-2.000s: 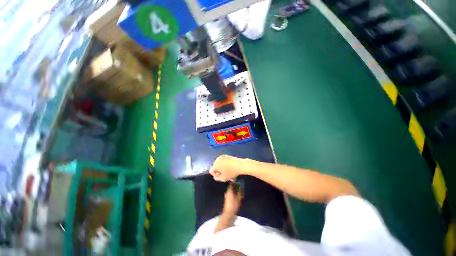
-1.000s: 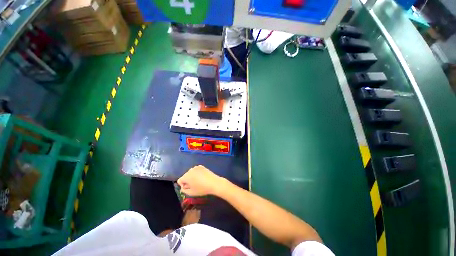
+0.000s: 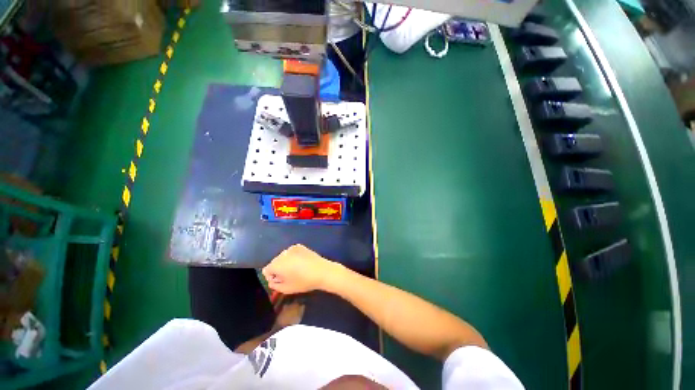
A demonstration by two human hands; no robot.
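A dark plastic housing (image 3: 302,107) stands in the orange fixture (image 3: 309,148), its upper end against another orange piece under the grey press tool (image 3: 278,29). The fixture sits on the white perforated base plate (image 3: 263,164). A blue start control with a red, yellow-arrowed panel (image 3: 308,209) is at the plate's front. My right hand (image 3: 293,270) is curled at the table's front edge, clear of the fixture. My left hand (image 3: 289,313) is just below it, small and partly hidden. Something reddish shows between them; whether either hand holds it cannot be told.
The dark machine table (image 3: 221,167) lies under the plate. A green conveyor belt (image 3: 442,190) runs at right; beyond its pale, hazard-taped rail (image 3: 526,118) lie several dark housings (image 3: 585,180). A green rack (image 3: 80,286) and cartons (image 3: 114,30) stand at left.
The view has shifted, so the blue head with the green circle is out of the picture. My hands stay together at the table edge. The housing still stands in the fixture.
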